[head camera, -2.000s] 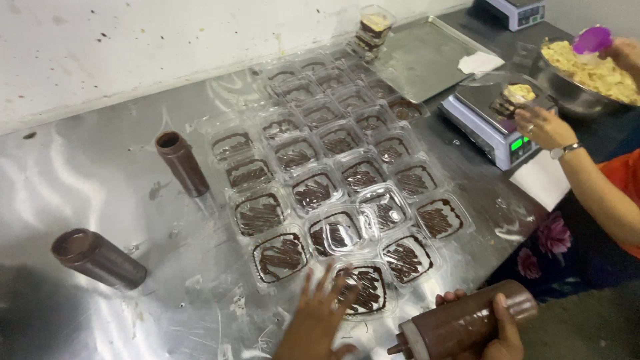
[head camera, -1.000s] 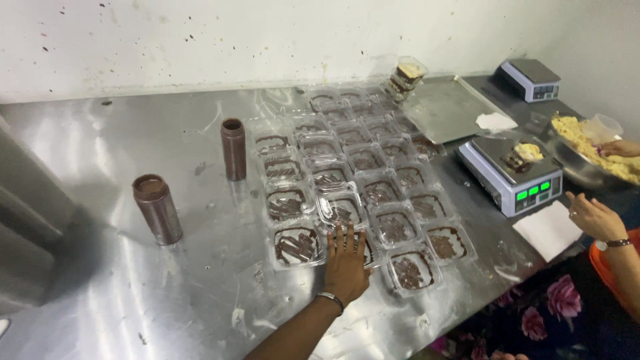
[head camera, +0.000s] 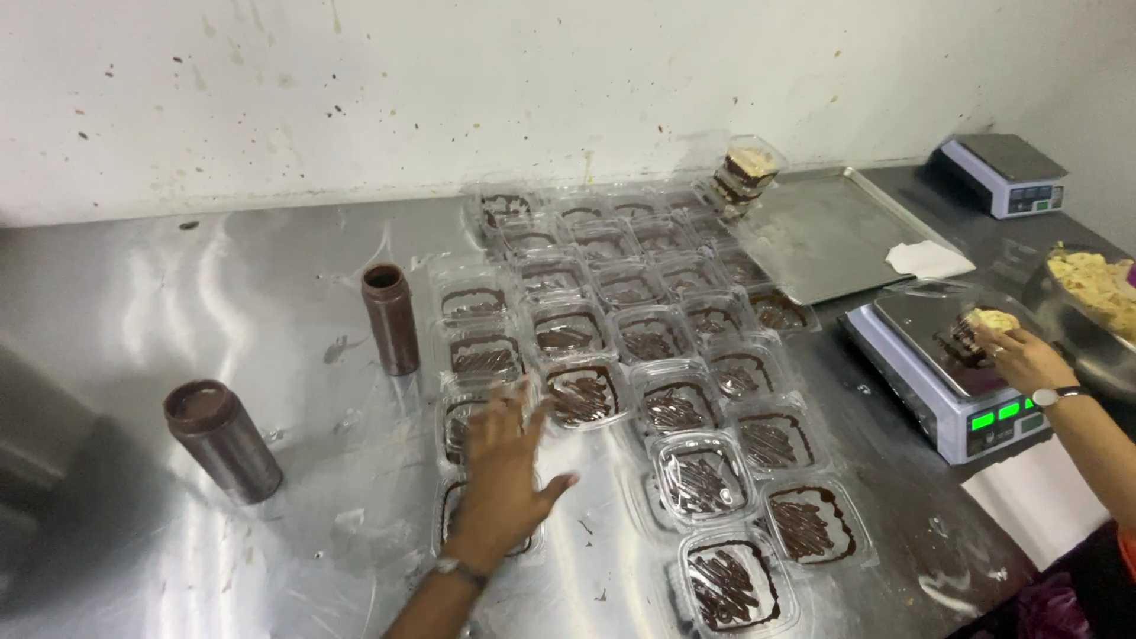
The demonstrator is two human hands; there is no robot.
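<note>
My left hand (head camera: 506, 466) is over the left column of clear plastic containers, fingers spread, holding nothing; it partly hides two of them. Beside its fingertips sits a clear container with chocolate drizzle (head camera: 583, 396). Similar drizzled containers stand in rows toward the wall, and one at the near end (head camera: 732, 584) lies close to the frame's bottom. Bare steel shows between my hand and the right-hand columns. Two brown sauce bottles without caps, one tall (head camera: 390, 319) and one nearer (head camera: 224, 441), stand upright at the left. My right hand is out of view.
At the right, a co-worker's hand (head camera: 1021, 355) holds a filled dessert container on a digital scale (head camera: 954, 382). Behind are a metal tray (head camera: 816, 231), stacked filled containers (head camera: 745, 173) and a second scale (head camera: 1003, 173). A metal bowl (head camera: 1096, 346) holds pale yellow food; a white sheet (head camera: 1034, 501) lies nearby.
The brown bottle held in my right hand two seconds ago is out of view. My left hand has moved to the left column, and a gap has opened among the containers. The co-worker's hand is back at the scale.
</note>
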